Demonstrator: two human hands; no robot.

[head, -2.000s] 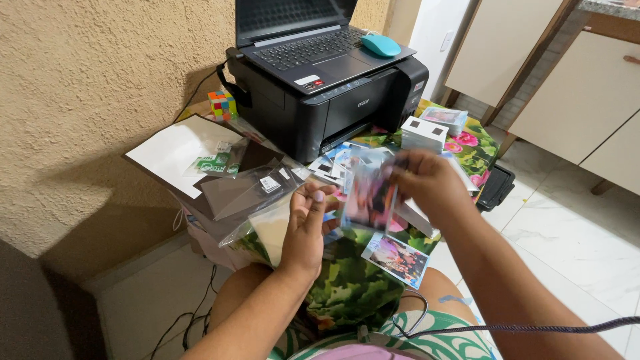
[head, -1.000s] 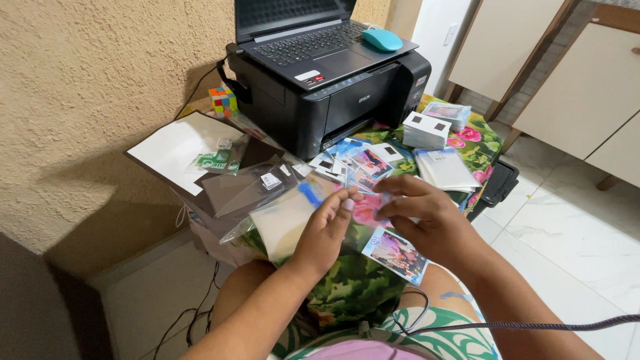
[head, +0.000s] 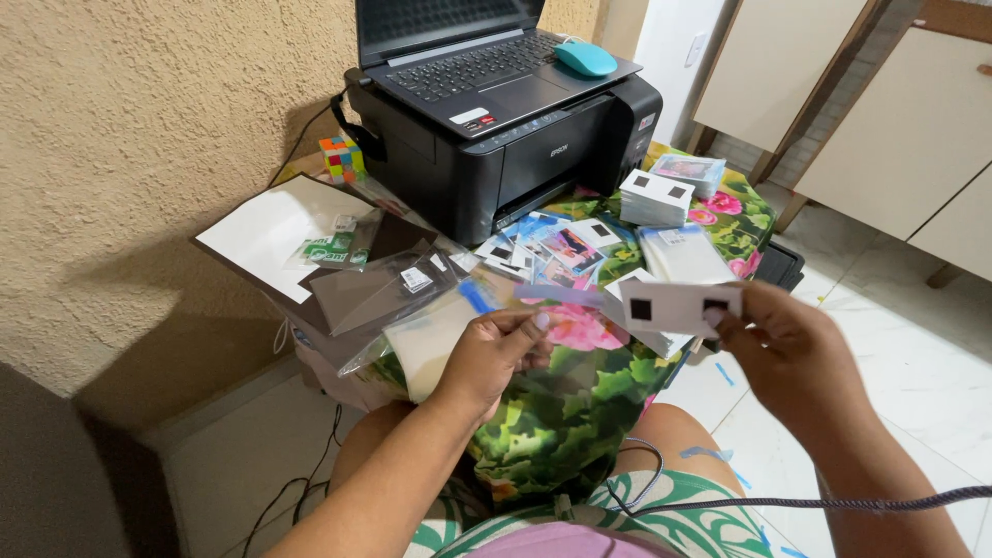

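Between the fingers of my right hand (head: 783, 341) is a white card with black squares (head: 670, 308), its marked side facing me. My left hand (head: 500, 360) pinches a clear plastic sleeve (head: 558, 294) with a bluish strip, blurred and reaching toward the card. Beyond my hands lies a loose pile of printed photo cards (head: 570, 246). White cards (head: 659, 341) lie partly behind the held one. A stack of clear sleeves (head: 426, 341) rests on the left, another sleeve stack (head: 686, 256) on the right.
A black printer (head: 542, 155) carries an open laptop (head: 496, 89) and a teal mouse (head: 587, 59). Card stacks (head: 655, 203) stand at the right back. Brown and white sheets (head: 263, 232), plastic packets (head: 380, 287) and a puzzle cube (head: 342, 160) are at left. A braided cable (head: 837, 502) crosses my lap.
My right hand has moved right and now shows a marked white card. The photo card seen earlier near the front of the table no longer shows there.
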